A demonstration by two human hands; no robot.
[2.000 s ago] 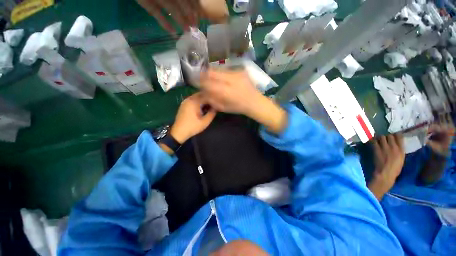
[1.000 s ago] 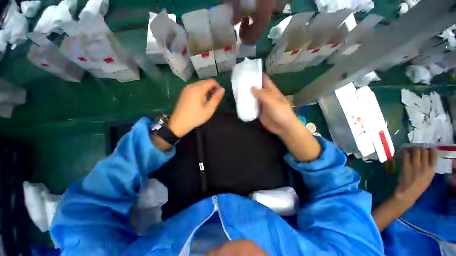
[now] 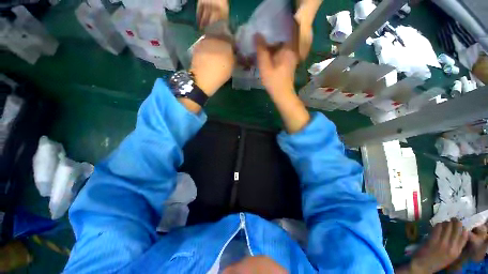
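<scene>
My left hand [image 3: 213,63], with a black watch, is at the front of the carton row, its fingers curled against a greyish carton [image 3: 218,30]. My right hand [image 3: 279,68] reaches up beside it, its fingertips at the lower edge of a blurred pale wrapped piece or carton flap [image 3: 267,25]. Blur hides what either hand grips. White cartons with red marks [image 3: 247,78] stand just below and between my hands. The black tray [image 3: 265,171] lies before my body, with a centre seam and a small white label.
Another person's hands [image 3: 212,12] reach in from the top. More cartons [image 3: 143,36] stand at upper left and right [image 3: 342,85]. A grey metal bar [image 3: 422,119] crosses at right. Flat cartons [image 3: 398,179] are stacked at right, near a neighbour's hands [image 3: 441,243]. White bundles [image 3: 58,174] lie at left.
Both my hands have moved up to the carton row. The white wrapped bundle my right hand held is no longer clearly seen. The view has shifted, and another person's hands are among the cartons.
</scene>
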